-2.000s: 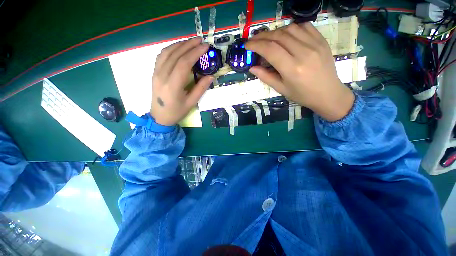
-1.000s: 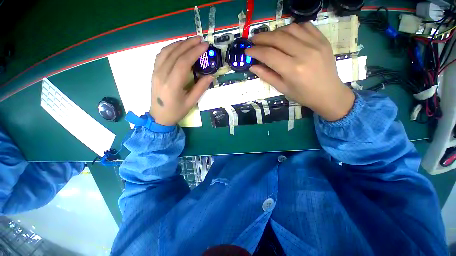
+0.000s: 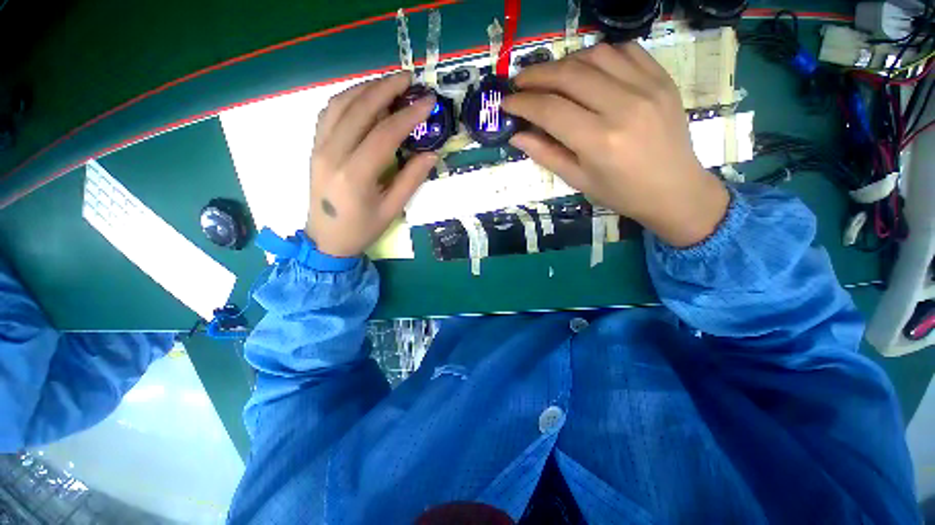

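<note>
My left hand [image 3: 359, 169] holds a round black smartwatch unit [image 3: 429, 125] by its rim, its screen lit with white-purple marks and a blue spot under a fingertip. My right hand [image 3: 605, 128] holds a second smartwatch unit [image 3: 490, 111] by its right side, its screen showing white-purple lines. The two units sit side by side over the cream-tan test fixture [image 3: 701, 74], with red tape [image 3: 510, 36] just above the right one. A long white strip [image 3: 482, 187] and a row of black modules under pale tape [image 3: 502, 236] lie below. The undersides of both units are hidden.
A dark round watch head [image 3: 224, 224] and a slanted white label strip [image 3: 154, 241] lie at left. White paper [image 3: 272, 144] lies under my left hand. Black round units [image 3: 621, 14] stand at the top. Wire leads [image 3: 871, 174] tangle at right. Another person's blue sleeve [image 3: 62, 379] shows at lower left.
The screen patterns on both held units have changed. My left index finger has shifted slightly over the left unit's screen; otherwise both hands stay in place.
</note>
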